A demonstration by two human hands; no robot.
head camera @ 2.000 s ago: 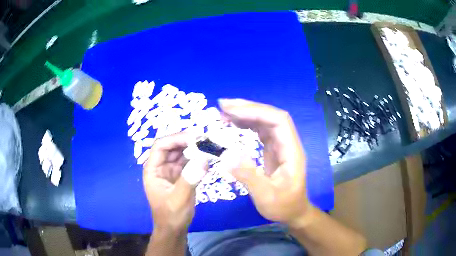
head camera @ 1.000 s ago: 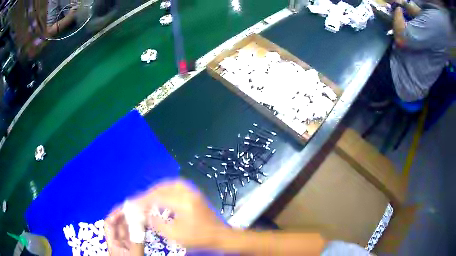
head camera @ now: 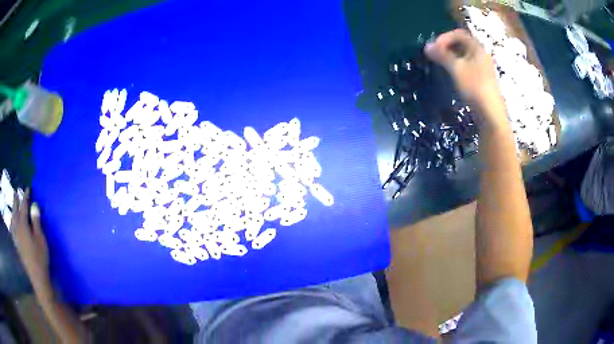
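White oval pieces [head camera: 222, 175] lie in a loose pile on the blue mat [head camera: 256, 60]. My right hand [head camera: 463, 57] is over the upper right of the black pins [head camera: 431, 134], beside the tray. Its fingers are curled; whether they hold a pin is too blurred to tell. My left hand [head camera: 30, 232] is at the far left edge of the mat, next to white housings [head camera: 7, 198]. It is dim, and its fingers partly cover them, so a grip cannot be made out.
A shallow tray [head camera: 544, 64] full of white units stands right of the pins. A squeeze bottle [head camera: 42, 109] with a green nozzle is at the upper left. More white pieces [head camera: 588, 60] lie at the far right. A cardboard carton [head camera: 424, 262] is below the bench edge.
The view has swung back over the mat. My hands, together around a white piece before, are now far apart: the right at the pins, the left at the housings. The white piece no longer shows between them.
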